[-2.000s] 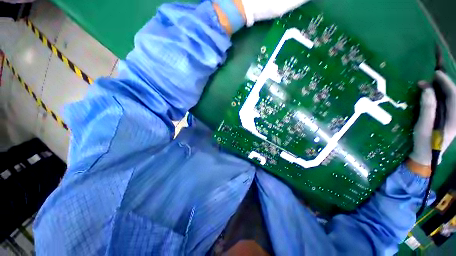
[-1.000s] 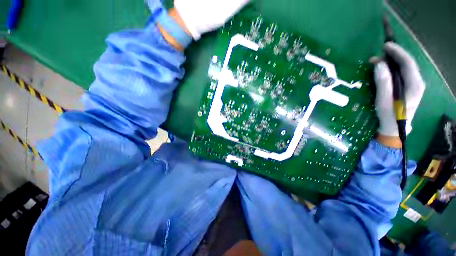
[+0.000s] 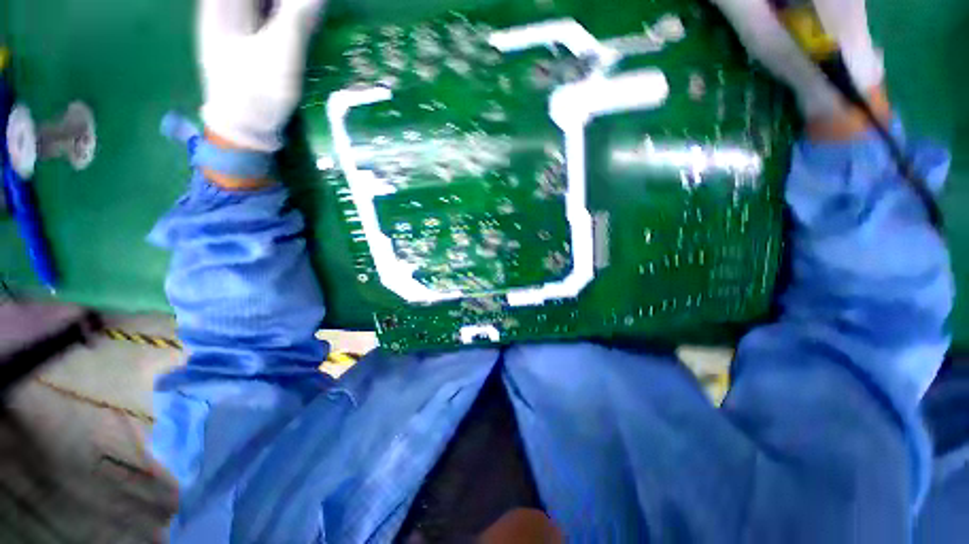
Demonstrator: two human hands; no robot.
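Observation:
A large green printed circuit board (image 3: 680, 213) lies in front of my body, its near edge by my gown. A thick white-silver track (image 3: 577, 191) forms an open frame on it. My left hand (image 3: 253, 74), in a white glove with a light blue wrist strap (image 3: 232, 162), is at the board's left edge; its fingertips are cut off by the top of the picture. My right hand (image 3: 802, 53), also white-gloved and blurred, is at the upper right edge around the soldering iron (image 3: 813, 32), which shows a yellow band and black cord. The iron's tip is out of view.
The green bench mat (image 3: 128, 234) lies around the board. On the left are a small white-flanged reel (image 3: 66, 135) and a long blue rod (image 3: 32, 228). Floor with yellow-black tape (image 3: 138, 339) shows at the lower left, beyond the bench edge.
The view has turned, so the board appears straighter and nearer the top. My left hand has come down along the board's left side. The reel has come into view; the dark stand at right has left it.

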